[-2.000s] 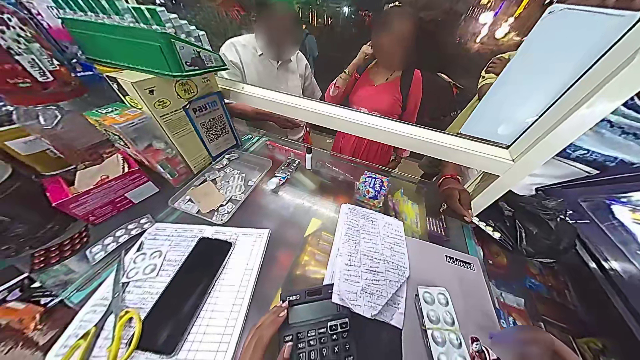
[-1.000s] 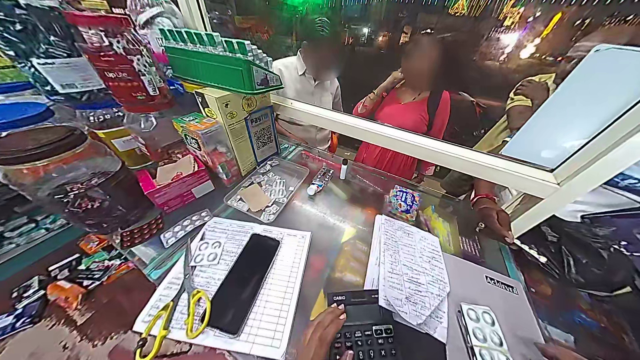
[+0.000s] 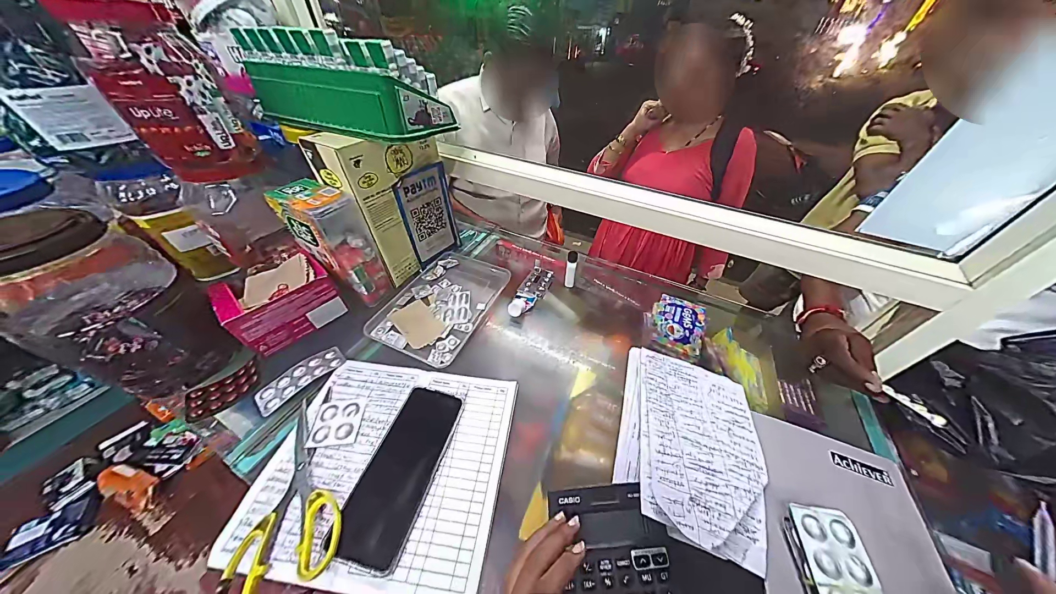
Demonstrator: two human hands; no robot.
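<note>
My left hand (image 3: 546, 558) rests on the left edge of a black Casio calculator (image 3: 615, 536), fingertips beside its display. Only a blurred bit of my right hand (image 3: 1031, 575) shows at the lower right edge, so what it holds is unclear. Between them a blister pack of tablets (image 3: 833, 549) and a pen (image 3: 797, 540) lie on a grey notebook (image 3: 891, 528). Handwritten sheets (image 3: 701, 454) overlap the calculator. Left of my left hand, a black smartphone (image 3: 400, 483), yellow-handled scissors (image 3: 301, 503) and a small blister piece (image 3: 337, 422) lie on a ruled sheet (image 3: 470, 462).
On the glass counter stand a tray of cut blister pieces (image 3: 495, 289), a tube (image 3: 532, 289), a pink box (image 3: 280, 309) and plastic jars (image 3: 82, 289). Beyond the window frame (image 3: 701, 214) are several people; one person's hand (image 3: 841, 351) reaches in holding a blister strip (image 3: 916, 406).
The view has swung left. My left hand stays at the calculator. My right hand, near the blister pack before, is now further right at the frame's edge.
</note>
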